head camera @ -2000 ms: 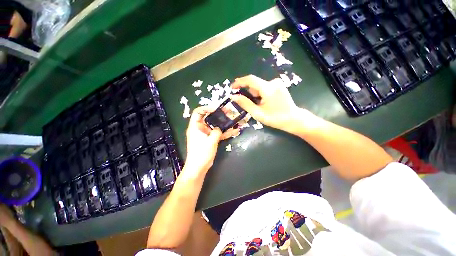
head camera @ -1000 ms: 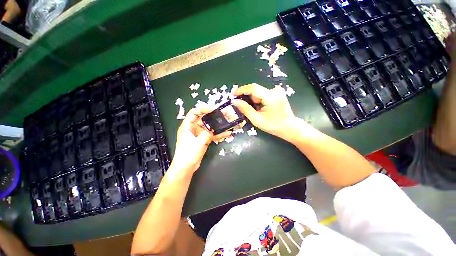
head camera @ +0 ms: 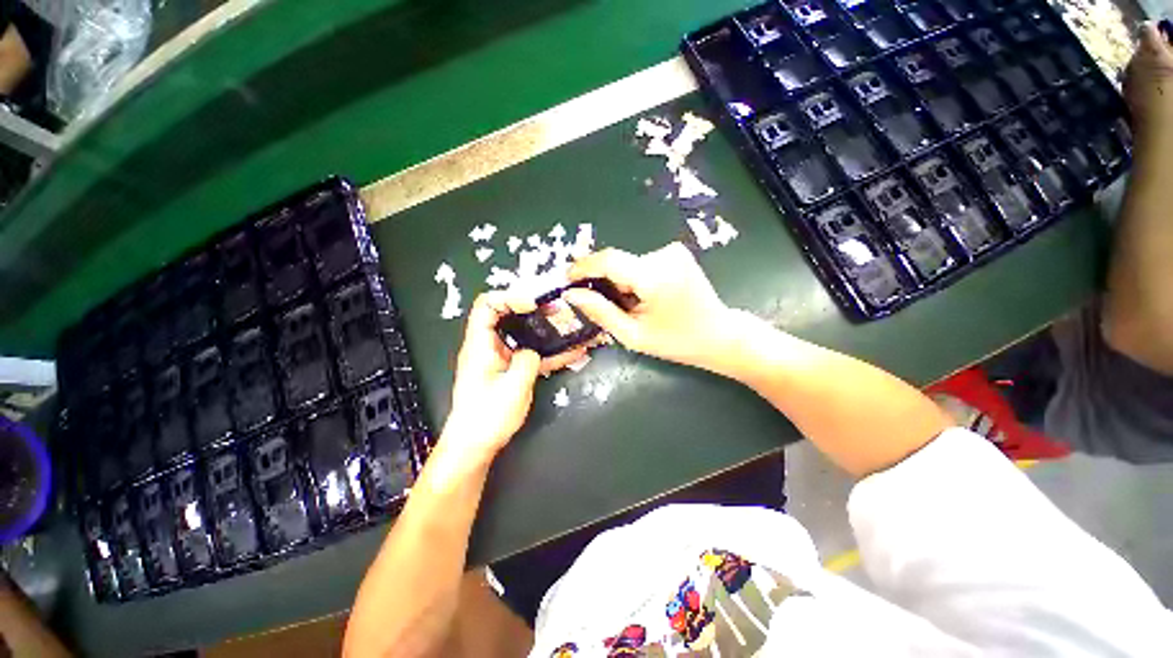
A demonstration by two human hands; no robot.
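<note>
A dark glossy oblong plastic housing (head camera: 530,332) with a pale reddish patch inside is held over the worktop between both hands. My left hand (head camera: 495,373) grips its left end. My right hand (head camera: 663,309) grips its right end, with the thumb on the inner face near the patch. Several small white pieces (head camera: 530,261) lie loose just beyond the hands, and a few more lie in front of them. Any small piece between my fingers is too small to tell.
A black pocketed tray (head camera: 232,399) with housings lies at left, another (head camera: 920,154) at right. A second group of whitish pieces (head camera: 688,180) lies beside the right tray. A pale strip (head camera: 527,139) borders the green surface beyond. A neighbouring person's arm (head camera: 1138,244) is at far right.
The housing is still in both hands but now tilted, its inner face seen at a flatter angle. The hands have moved slightly left in the picture.
</note>
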